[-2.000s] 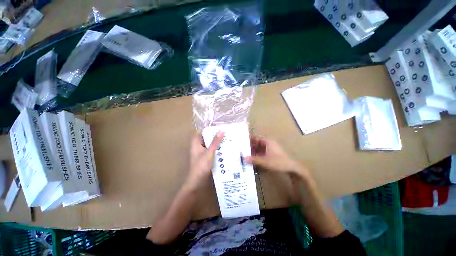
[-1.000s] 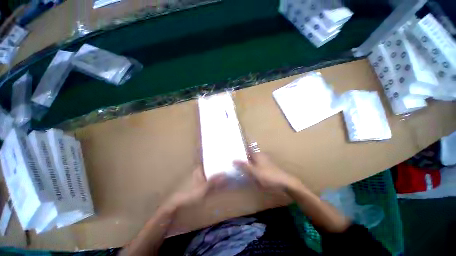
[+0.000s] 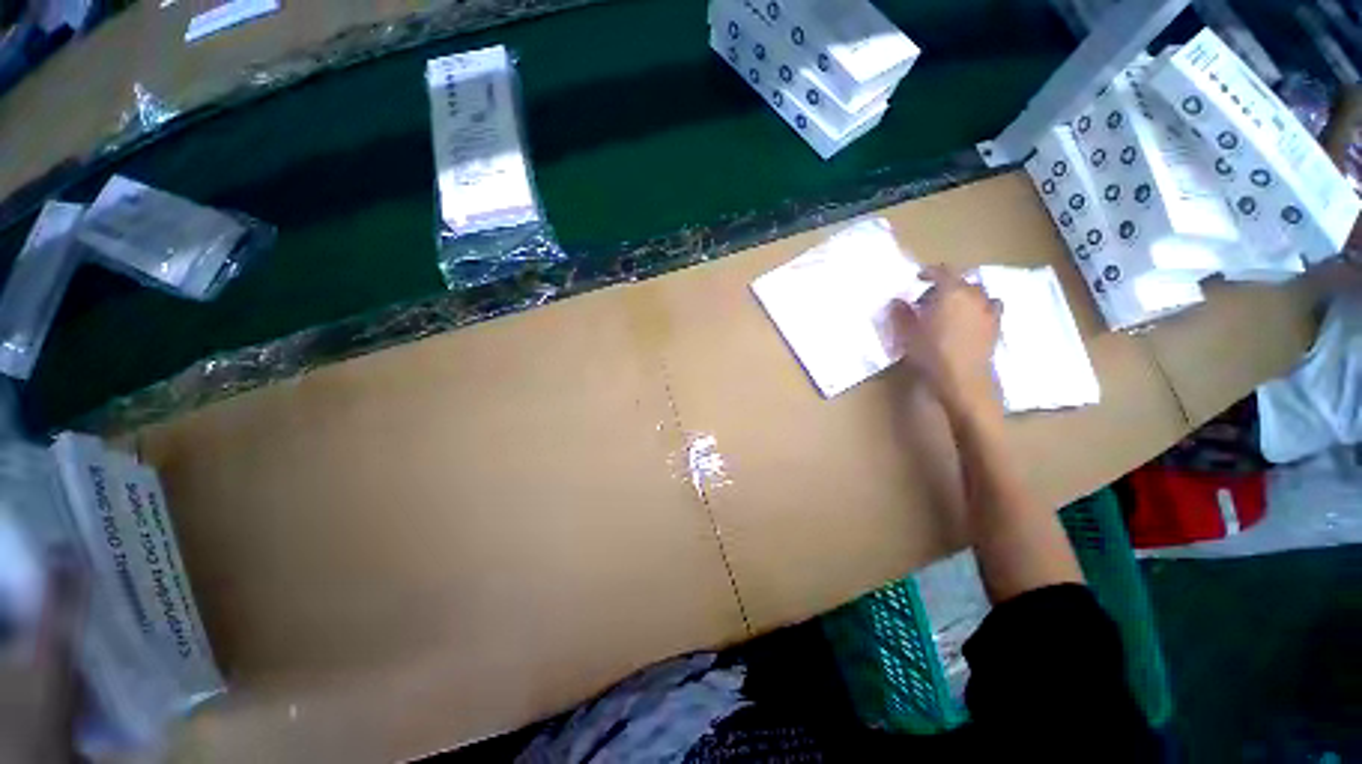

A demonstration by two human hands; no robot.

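My right hand (image 3: 950, 332) is over the right edge of the flat whitish stack of empty bags (image 3: 831, 317), beside a second, smaller bag pile (image 3: 1043, 346). Whether its fingers pinch a bag is unclear. My left hand (image 3: 48, 657) is blurred and cut off at the far left edge, by the white boxes standing side by side (image 3: 142, 582). A blurred white shape is beside it; whether the hand grips a box cannot be told. A bagged box (image 3: 486, 142) lies on the green belt, its loose film end towards me.
Two more bagged boxes (image 3: 157, 236) lie on the belt (image 3: 627, 135) at left. Icon-sided boxes (image 3: 814, 67) sit on the belt, with more (image 3: 1135, 187) by the metal post at right. A green crate (image 3: 896, 649) is below the bench (image 3: 448, 493). Part of a person's hand shows at the right edge.
The bagged box has gone from between my hands on the bench to the belt. My right hand has moved right to the bags, my left hand left to the box stack. The view has shifted.
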